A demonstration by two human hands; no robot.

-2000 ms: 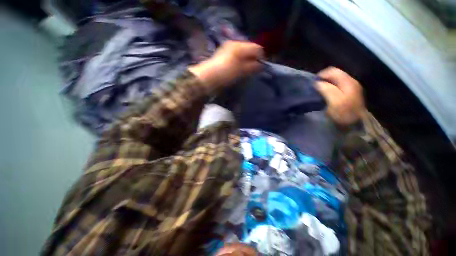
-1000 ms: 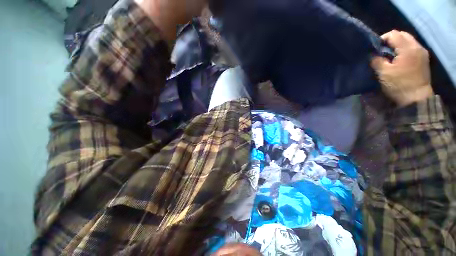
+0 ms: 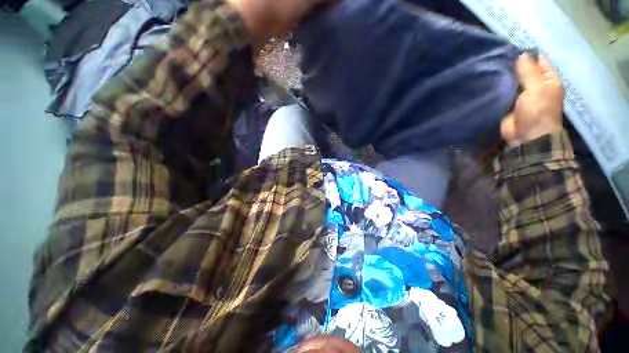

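Note:
A dark blue-grey sewn piece of cloth [image 3: 414, 83] is spread between my two hands above my lap. My left hand [image 3: 276, 14] is at the top edge of the picture, partly cut off, at the cloth's left end; its fingertips are out of view. My right hand [image 3: 536, 100] grips the cloth's right end, with the thumb and fingers at its edge. The cloth hangs in soft folds, and its top runs out of the picture.
A pile of grey and black cloth pieces [image 3: 103, 52] lies at the upper left on a pale green surface [image 3: 31, 179]. The white machine table edge with a ruler scale [image 3: 552, 62] curves along the upper right. Speckled floor [image 3: 281, 62] shows between.
The cloth went from bunched between close hands to spread wide. My left hand moved up to the picture's top edge. My right hand moved right, then slightly back left, and its fingers now look straighter.

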